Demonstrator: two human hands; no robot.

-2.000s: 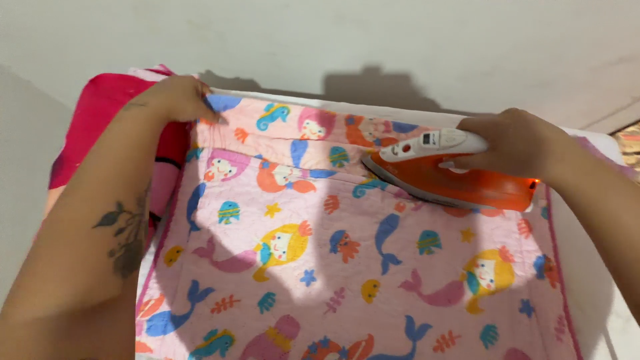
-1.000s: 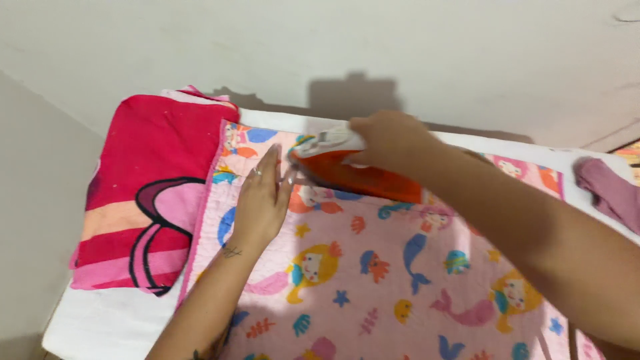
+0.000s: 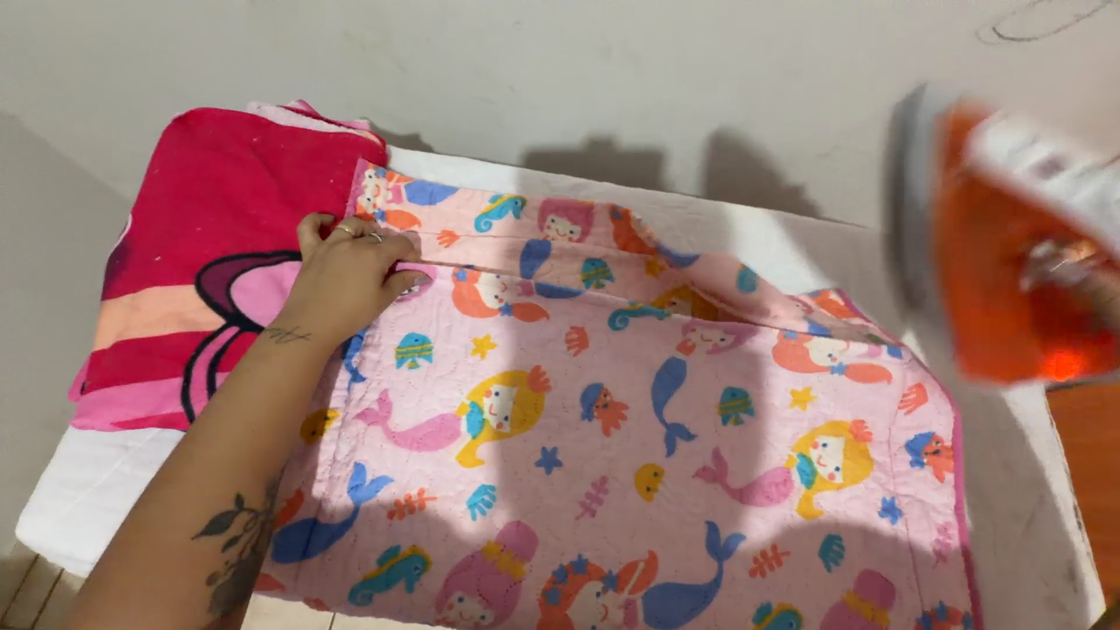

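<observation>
A pink quilted cloth with a mermaid print (image 3: 560,455) lies across a white padded surface, its far part folded over in a band that is raised and rumpled toward the right. At the band's left end, my left hand (image 3: 350,271) pinches the cloth between thumb and fingers. An orange and white clothes iron (image 3: 989,262), blurred and with a red light glowing, is held up in the air at the right, off the cloth. My right hand is on its handle side, almost wholly hidden behind the iron; only a little skin shows (image 3: 1072,271).
A folded red and pink cloth (image 3: 236,201) lies on the left of the white padded surface (image 3: 105,490). A pale wall (image 3: 525,70) rises directly behind. An orange-brown surface (image 3: 1089,455) is at the right edge, and floor tiles (image 3: 35,586) show at lower left.
The iron has been lifted off the quilted cloth and moved right. My left hand, flat on the cloth near the iron a second ago, now grips the fold's left end.
</observation>
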